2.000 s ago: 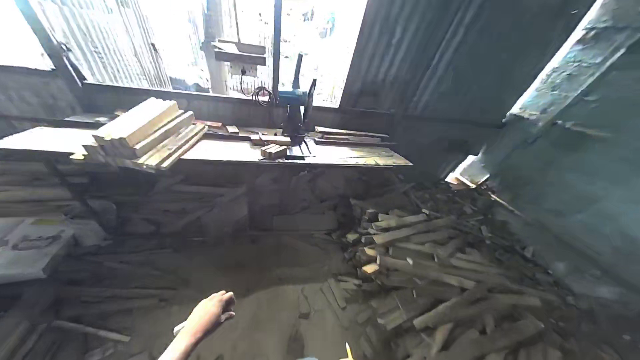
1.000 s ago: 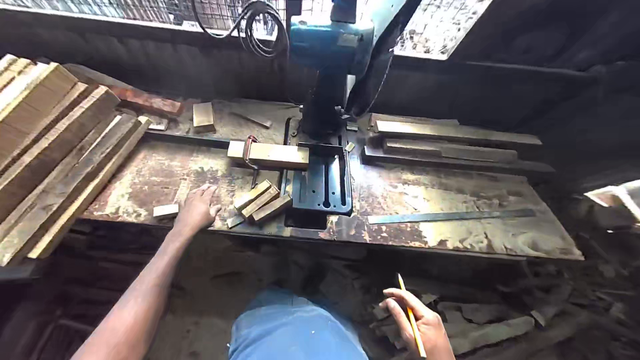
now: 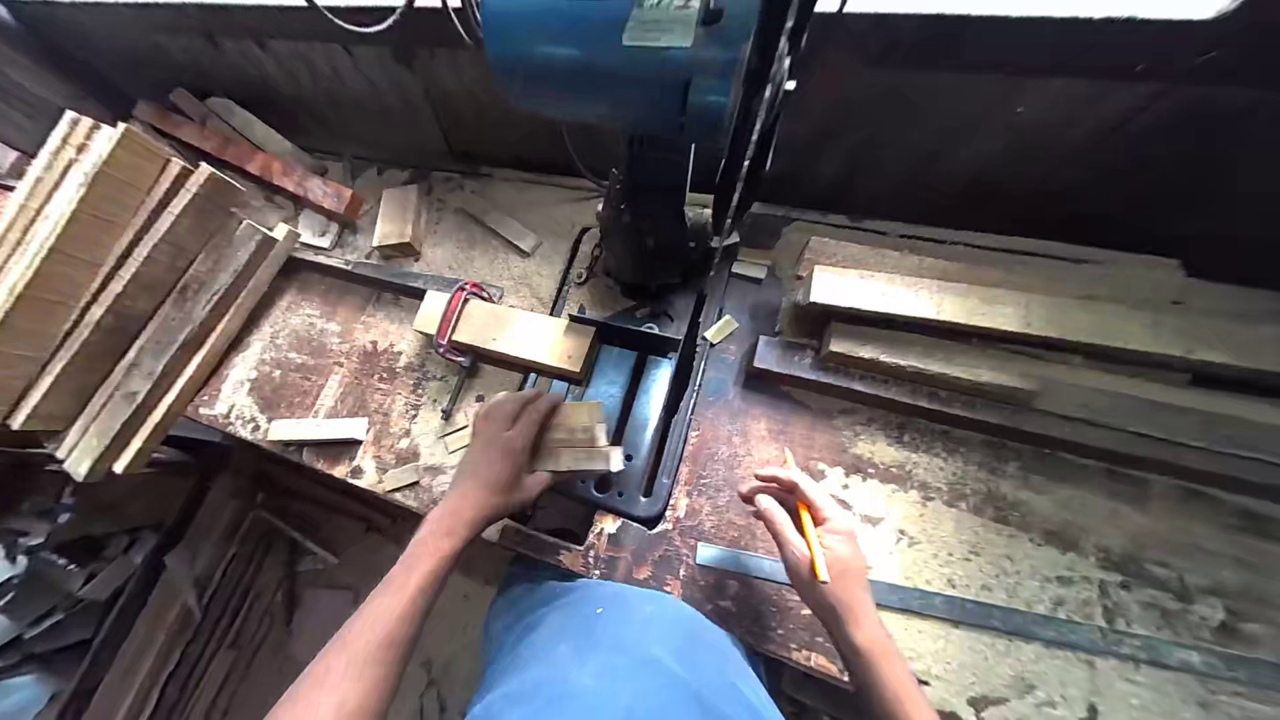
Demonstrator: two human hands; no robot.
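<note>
My left hand (image 3: pixel 505 450) grips several small wood blocks (image 3: pixel 580 437) at the front of the black metal saw base (image 3: pixel 640 500). Behind them a wood block (image 3: pixel 520 335) lies against the fence, with a red C-clamp (image 3: pixel 460 320) around its left part. A yellow pencil (image 3: pixel 812 540) is held in my right hand (image 3: pixel 810 530), above the workbench (image 3: pixel 740 440). Under that hand's wrist passes a flat metal strip (image 3: pixel 1000 612) lying along the bench. The blue-bodied chop saw (image 3: pixel 620 60) stands raised at the back of its base.
Stacked boards (image 3: pixel 120 290) lean over the bench's left end. More planks (image 3: pixel 1010 310) lie at the back right. Offcuts (image 3: pixel 398 220) and sawdust are scattered about, with a thin offcut (image 3: pixel 318 430) near the front edge. Scrap wood lies below the bench at left.
My left hand has moved right onto the small blocks, which lay left of the saw base before. My right hand, still with the pencil, is now over the bench. The view has moved closer.
</note>
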